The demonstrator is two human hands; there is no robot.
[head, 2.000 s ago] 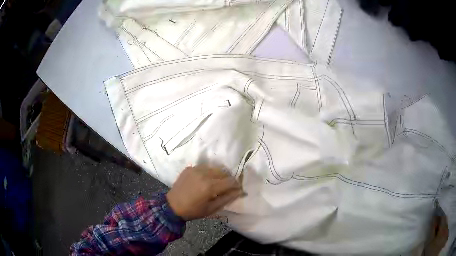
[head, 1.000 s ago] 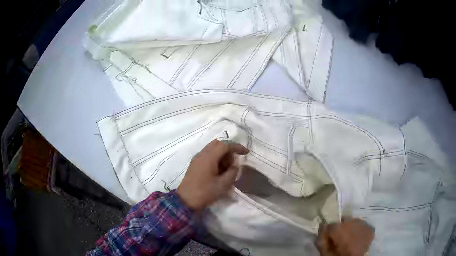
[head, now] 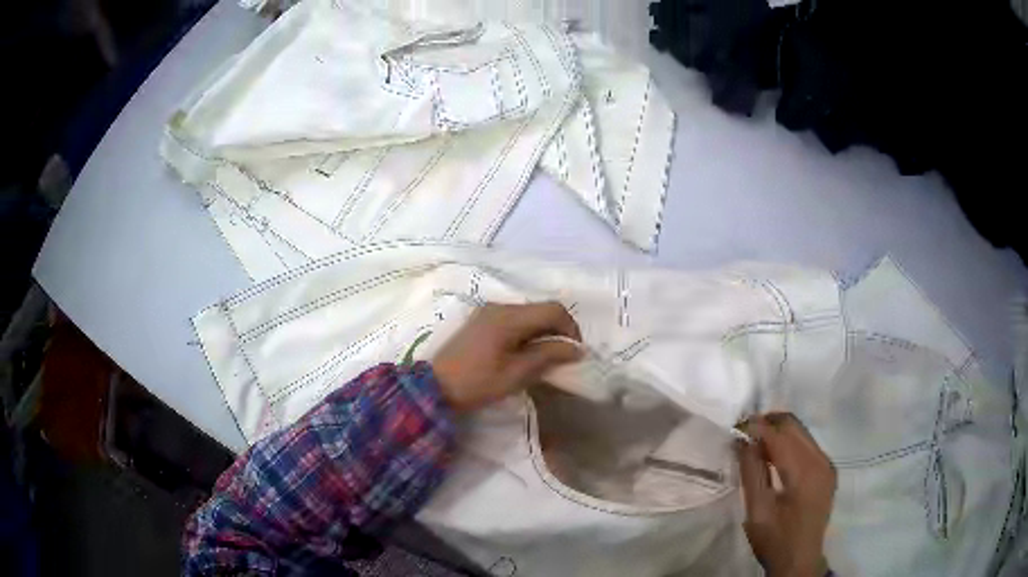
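Observation:
An off-white jacket (head: 355, 321) with dark double stitching lies spread across the near part of the table. An oval armhole (head: 631, 442) in it gapes open, and the inside shows. My left hand (head: 510, 352), in a plaid sleeve, pinches the armhole's upper left edge between thumb and fingers. My right hand (head: 786, 485) pinches the edge at the armhole's right end. The parts of the jacket under my left forearm are hidden.
A second off-white jacket (head: 304, 85) lies crumpled behind, at the back left of the white table (head: 124, 225). Black garments (head: 879, 68) are heaped at the back right. Dark floor and a brownish item (head: 77, 389) show beyond the table's left edge.
From the jacket's lower right edge, my right hand has moved in to the armhole. My left hand has moved up and right to its edge. The armhole has opened wide.

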